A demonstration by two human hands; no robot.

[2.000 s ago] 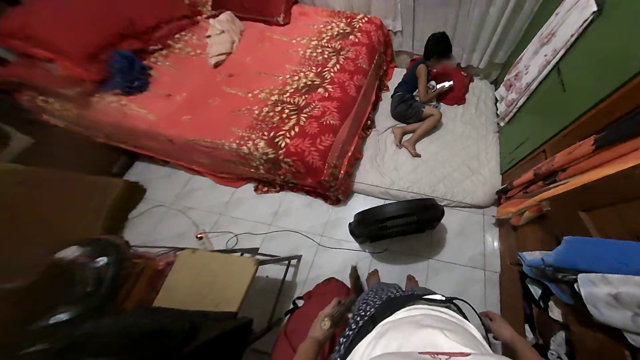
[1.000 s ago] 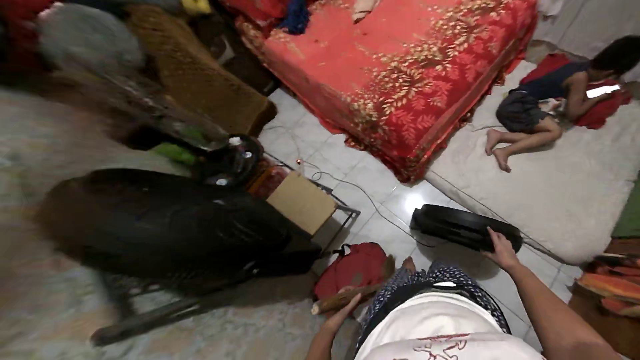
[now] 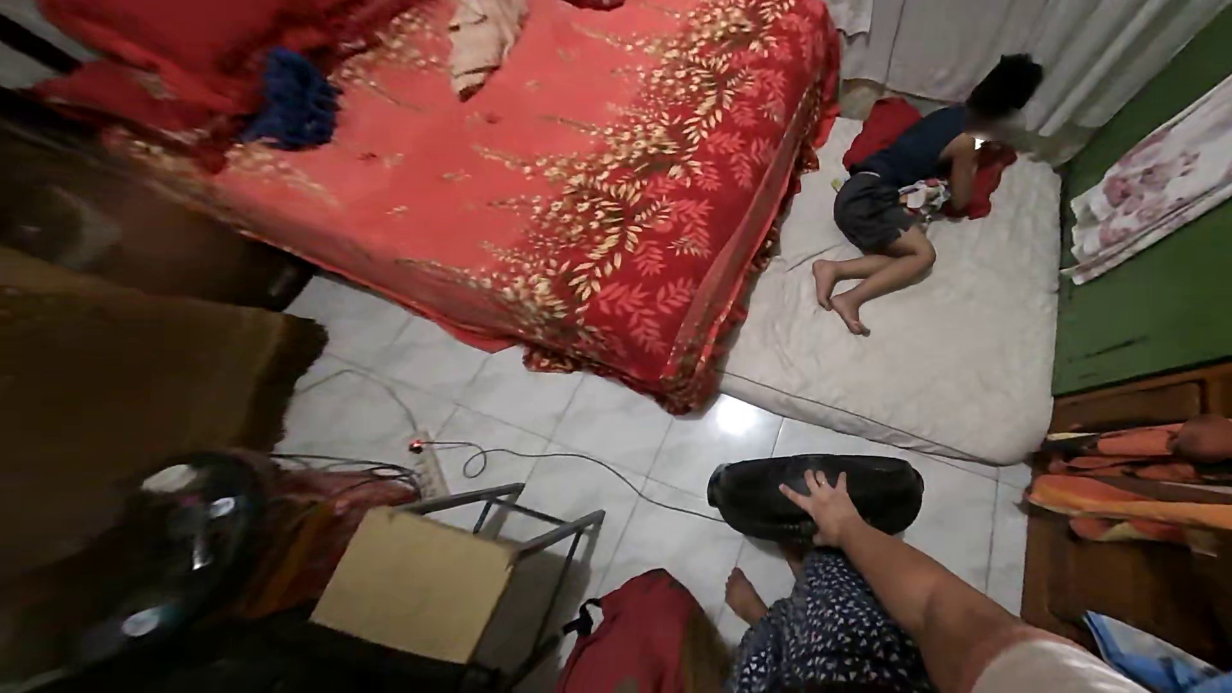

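A black fan-like appliance (image 3: 876, 493) with a rounded body stands on the white tiled floor just ahead of my feet. On its top lies my right hand (image 3: 823, 505), palm down with the fingers spread, a ring on one finger. A dark cable (image 3: 587, 464) runs from the appliance across the tiles to a power strip (image 3: 430, 462) with a small red light. My left hand is out of the frame. A red backpack (image 3: 635, 635) rests on the floor to the left of my legs.
A bed with a red floral cover (image 3: 597, 173) fills the upper middle. Beside it a person (image 3: 895, 183) lies on a white floor mattress (image 3: 962, 366). A metal frame (image 3: 568, 529) with a tan board (image 3: 419, 582) stands at lower left. Orange cloths (image 3: 1126, 481) hang at the right.
My left hand, seen near the red backpack one second ago, has left the view. My right hand, away from the appliance two seconds ago, now rests on it. The view has swung.
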